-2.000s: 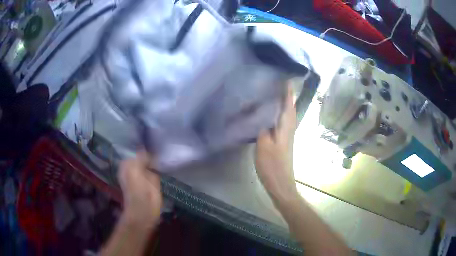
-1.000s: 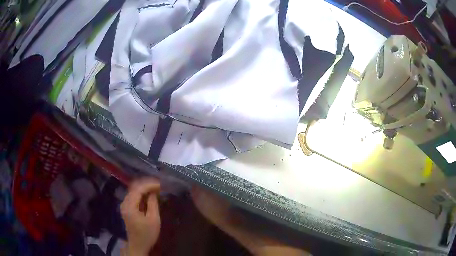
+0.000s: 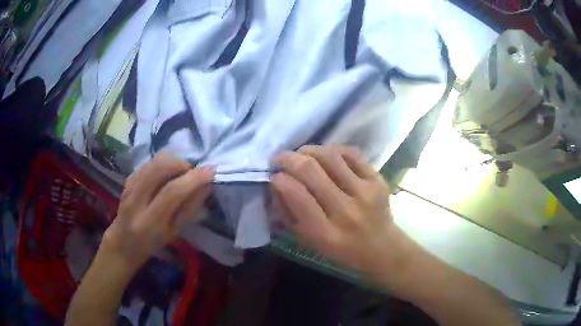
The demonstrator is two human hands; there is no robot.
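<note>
A white garment panel with black strips (image 3: 306, 83) lies bunched on the pale sewing table. My left hand (image 3: 156, 204) and my right hand (image 3: 337, 204) both grip its near edge at the table's front edge, a short span apart. Between them a straight folded edge with a thin dark line shows, and a pale flap (image 3: 253, 223) hangs below it. The fingertips press on the cloth; the thumbs are mostly hidden.
The sewing machine head (image 3: 509, 95) stands at the right, its lit display (image 3: 573, 190) cut by the frame edge. A red plastic basket (image 3: 38, 235) holding cloth is below left. Stacked cut pieces (image 3: 54, 48) lie at far left.
Both hands have come up from below the table edge and taken hold of the panel's near edge. The cloth there is now gathered and folded, with a flap hanging over the front.
</note>
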